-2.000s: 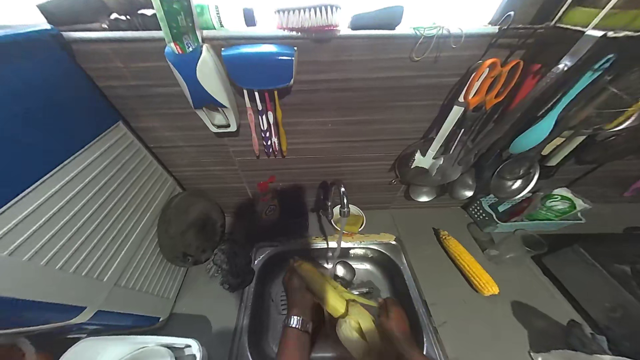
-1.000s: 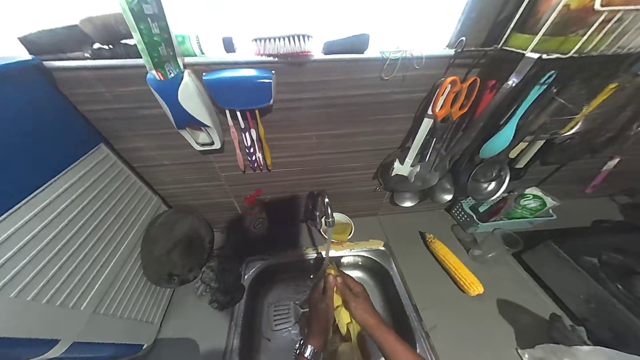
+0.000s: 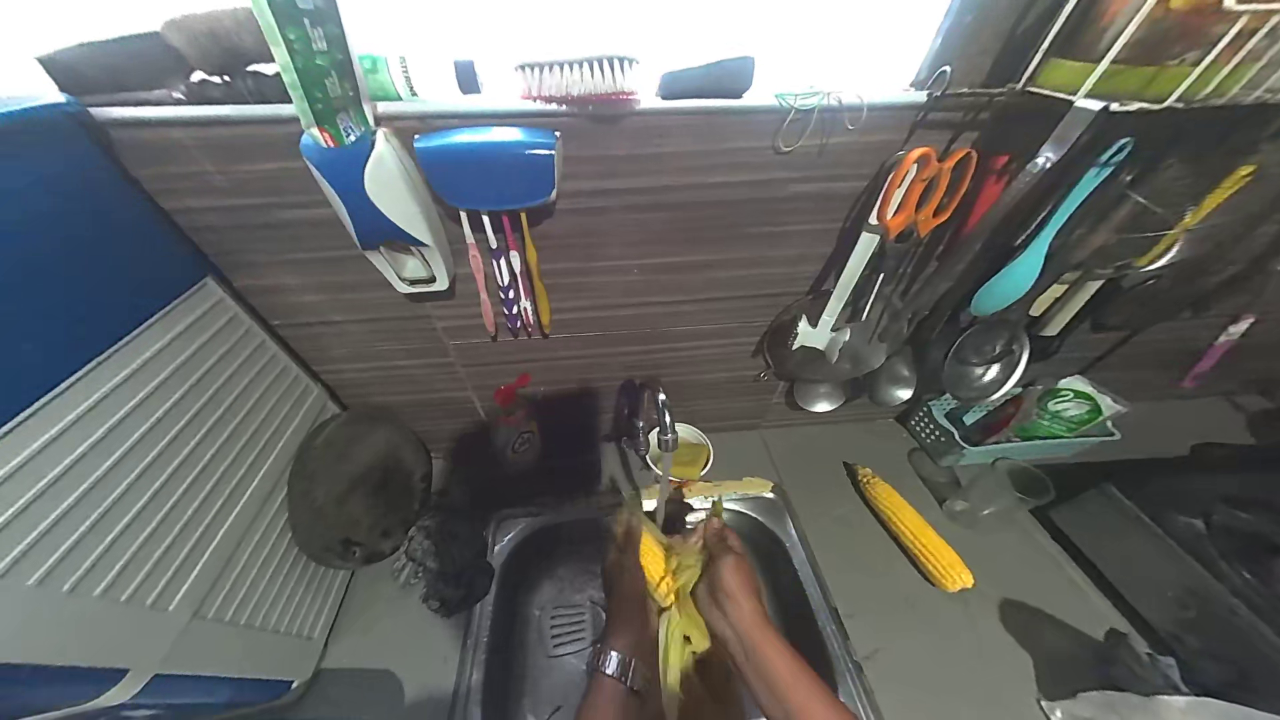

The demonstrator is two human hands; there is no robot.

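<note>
Over the stainless steel sink (image 3: 810, 590), my left hand (image 3: 627, 570) grips an ear of corn (image 3: 656, 568) whose yellow kernels show on one side. My right hand (image 3: 728, 580) holds the pale green husk (image 3: 684, 625), partly pulled away from the ear and hanging down. Water runs from the chrome faucet (image 3: 665, 415) just above the hands. The tip of the ear is blurred. A second, husked ear of corn (image 3: 915, 530) lies on the counter right of the sink.
A white cup (image 3: 708, 455) stands behind the faucet. A dark round lid (image 3: 360, 490) and a black plastic bag (image 3: 450, 565) are left of the sink. Ladles (image 3: 820, 395) hang at the right above a teal basket (image 3: 1080, 448). A clear cup (image 3: 1025, 485) lies near the stove.
The husk has been opened, so the yellow kernels of the held ear now show. My hands have moved apart from where they met at its tip one second ago.
</note>
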